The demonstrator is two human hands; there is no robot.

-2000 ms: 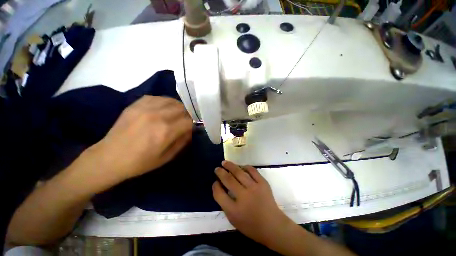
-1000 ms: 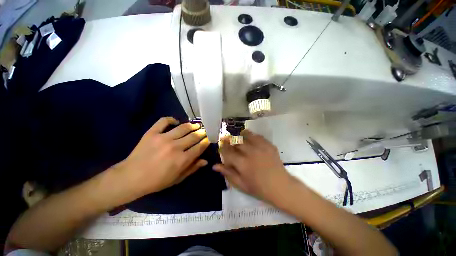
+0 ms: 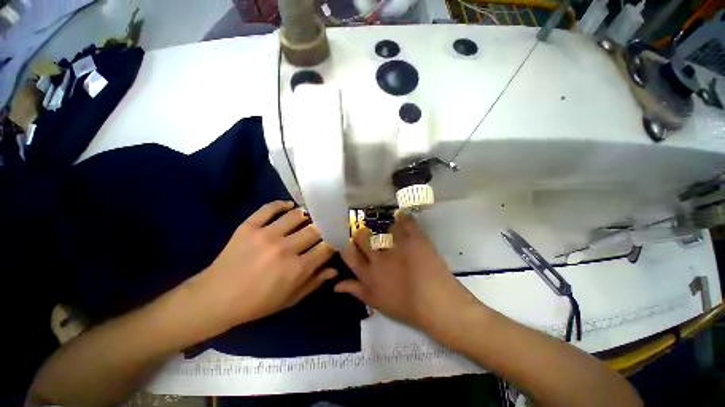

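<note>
Dark navy cloth [image 3: 167, 215] lies over the left of the table and runs under the needle area of the white sewing machine [image 3: 493, 103]. My left hand [image 3: 266, 258] lies flat on the cloth left of the needle, fingers a little apart, fingertips near the lit presser area. My right hand [image 3: 401, 274] is at the cloth's right edge, thumb and fingertips close together beside the needle. The machine head hides the needle and part of the fingertips, so whether the right fingers pinch the cloth is unclear.
Thread snips [image 3: 544, 266] with a dark loop lie right of my right hand. Stacked navy pieces [image 3: 87, 103] with white labels are at the far left. A printed scale [image 3: 262, 363] runs along the front table edge. A yellow-edged container [image 3: 660, 346] is below at right.
Since two seconds ago, my left hand has opened from a bunched pose and flattened on the cloth, and my right hand has moved up to the needle area. Over the last second both hands stay nearly in place.
</note>
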